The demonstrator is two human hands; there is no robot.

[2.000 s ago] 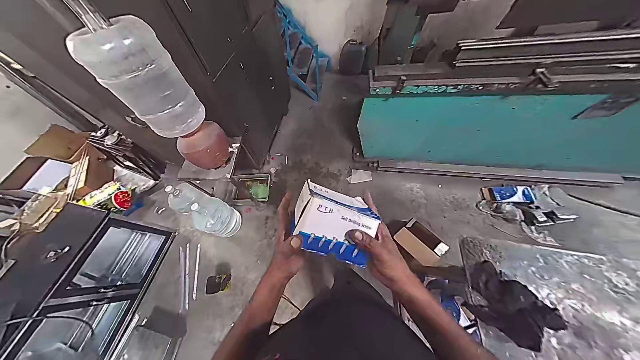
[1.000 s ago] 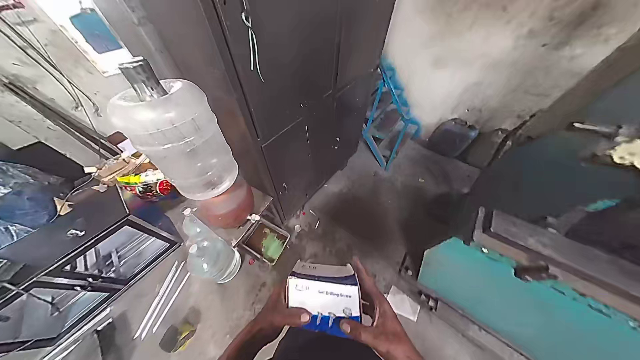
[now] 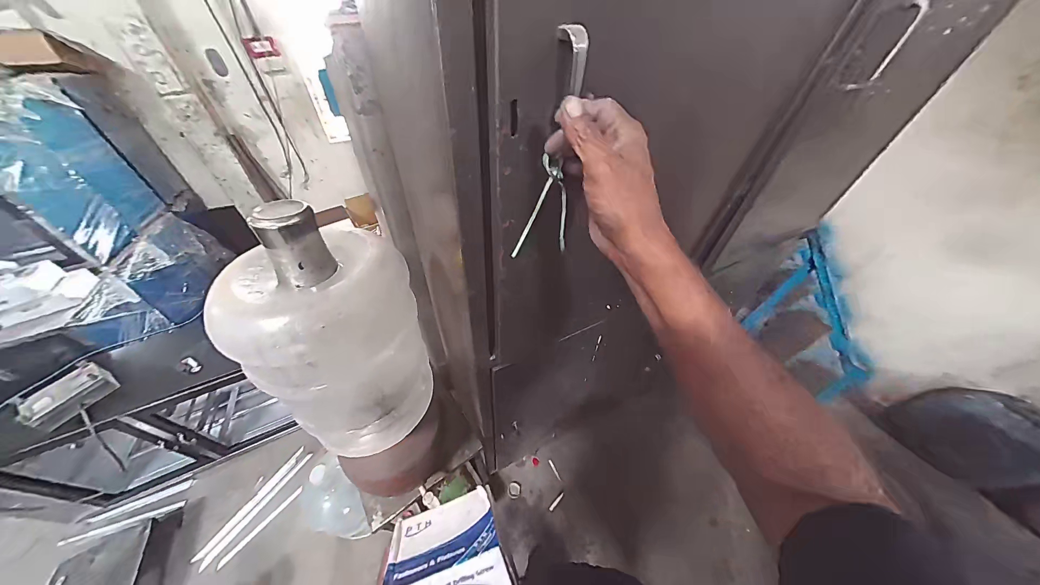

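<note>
My right hand [image 3: 613, 166] is closed around the lower part of the metal handle [image 3: 575, 61] of a dark metal cabinet door [image 3: 666, 89]. A pale green string [image 3: 536, 213] hangs from the handle just under my fingers. At the bottom edge stands a white and blue cardboard screw box [image 3: 447, 540], with printing on its side. My left hand is out of view, so what holds the box does not show.
Left of the cabinet, a large clear water bottle [image 3: 325, 349] sits upside down on a reddish-brown pot [image 3: 398, 463]. A smaller plastic bottle [image 3: 333, 500] and metal strips [image 3: 252, 508] are on the floor. A blue metal frame [image 3: 833, 309] stands at right.
Both hands held the screw box earlier. My right hand has let go of it and moved up to the cabinet handle. The view has turned left, closer to the cabinet.
</note>
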